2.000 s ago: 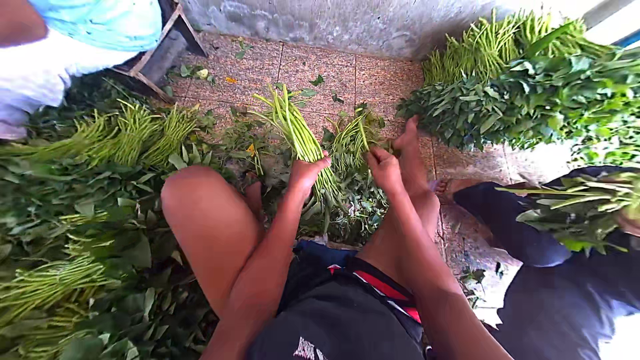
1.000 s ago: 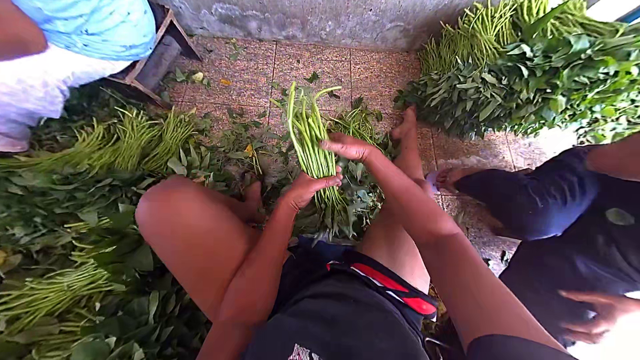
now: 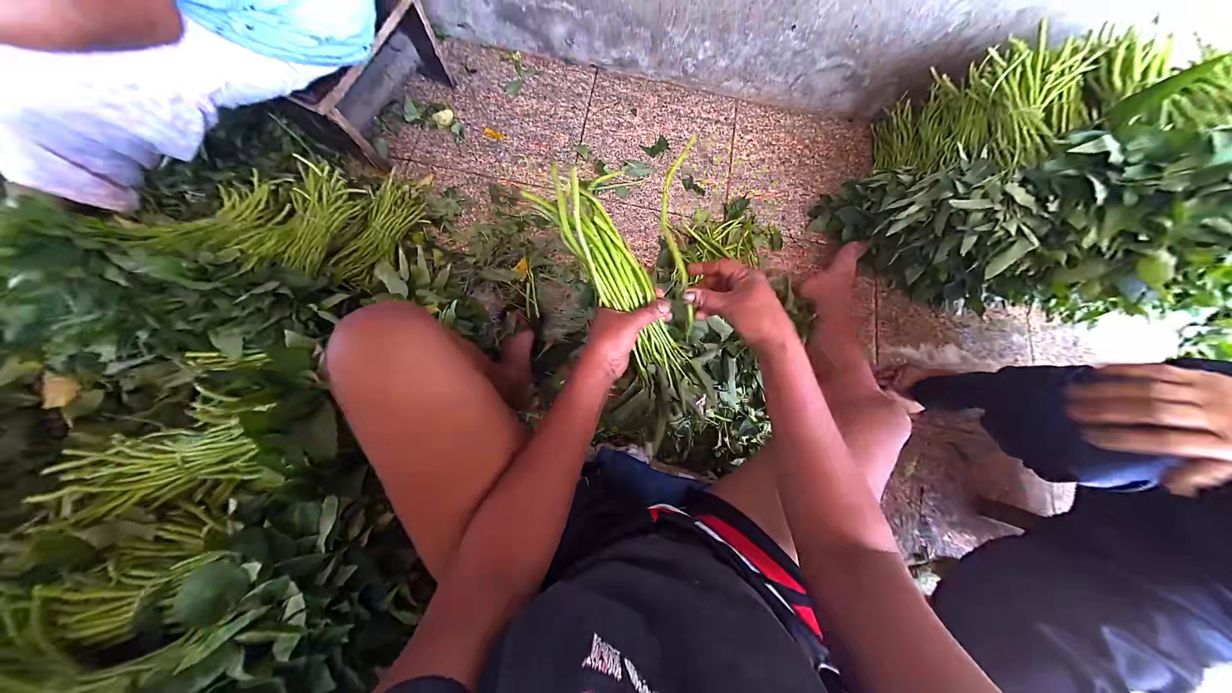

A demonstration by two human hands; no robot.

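My left hand (image 3: 624, 337) is closed around a bundle of green leafy-vegetable stems (image 3: 602, 241), cut ends pointing up and away, leaves hanging below the fist. Just right of it, my right hand (image 3: 736, 300) pinches a single green stem (image 3: 672, 212) between thumb and fingers; this stem stands nearly upright beside the bundle. Beyond my right hand, a small heap of stems (image 3: 727, 236) lies on the floor. Loose leaves (image 3: 731, 385) lie between my legs, under both hands.
Large piles of leafy stems (image 3: 327, 226) lie at the left; a stacked pile (image 3: 1020, 183) stands at the right by the concrete wall (image 3: 674, 38). Leaf scraps dot the tiled floor (image 3: 520, 106). One person sits at upper left near a wooden frame (image 3: 361, 87), another at right.
My right hand has moved off the bundle's stems and now holds a single stem beside it. The bundle stays in my left hand. At the right, the other person's hand has moved up over the knee.
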